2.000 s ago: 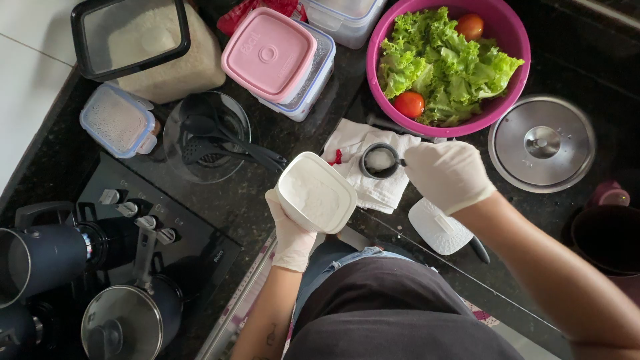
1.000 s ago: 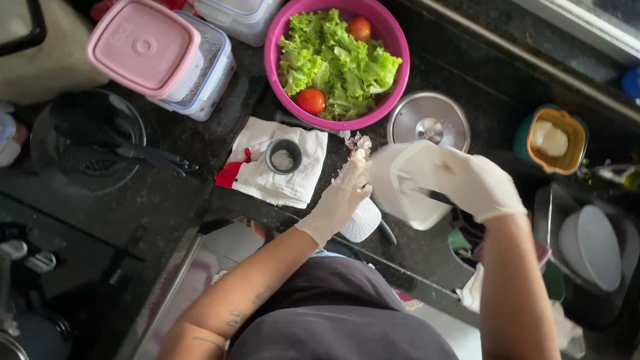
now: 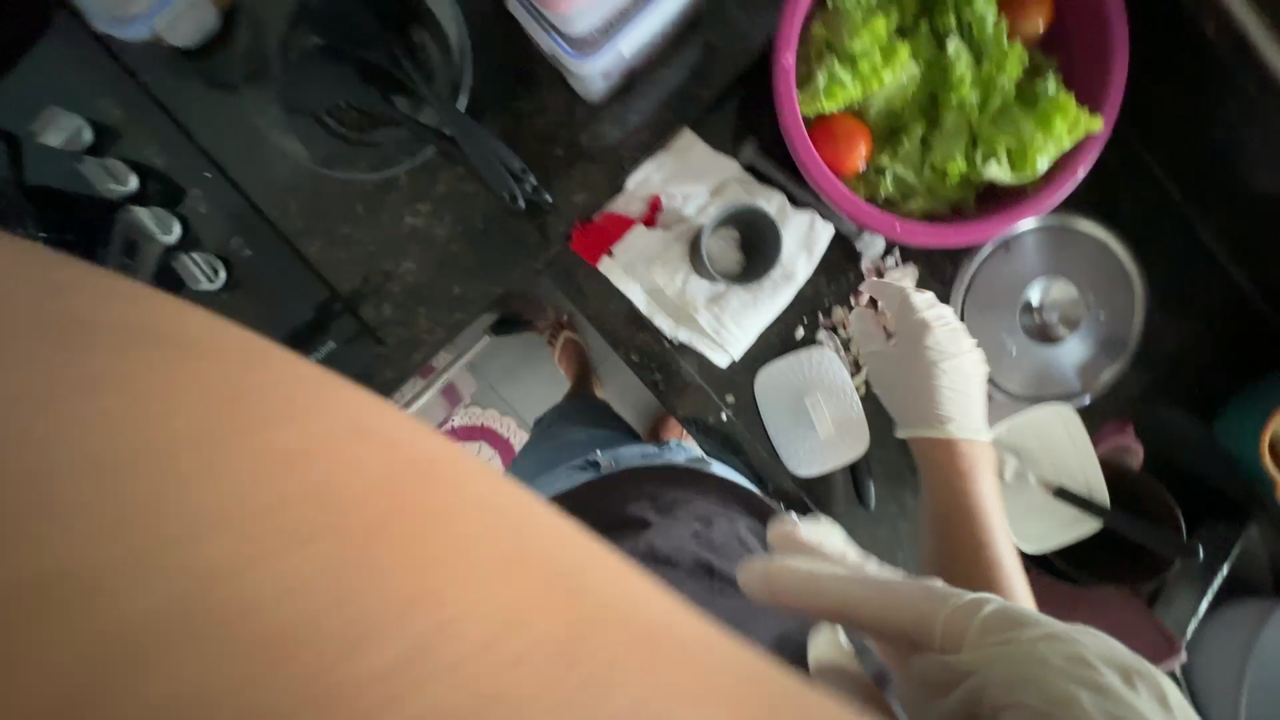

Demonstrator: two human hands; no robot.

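My left hand (image 3: 925,350), white-gloved, has its fingers closed on small whitish-purple chopped pieces (image 3: 835,335) on the dark counter. Close to the camera at the lower right, my right hand (image 3: 800,605), also gloved, is blurred, its fingers apart with nothing visible between them. A white tub (image 3: 1040,470) with a black-handled utensil (image 3: 1120,520) lies right of my left forearm. Left of my left hand, a small dark cup (image 3: 740,243) with white contents stands on a folded white cloth (image 3: 690,290). A whitish square lid (image 3: 812,410) lies just below the pieces.
A pink bowl (image 3: 950,235) of lettuce and tomatoes stands at the top right, a round metal lid (image 3: 1090,340) below it. Black utensils (image 3: 480,160) rest in a glass bowl (image 3: 465,60) at the upper left. A blurred bare arm (image 3: 300,520) crosses the lower left.
My right hand has let go of the white tub and moved down toward my body. My left hand stays at the chopped pieces. The view has shifted.
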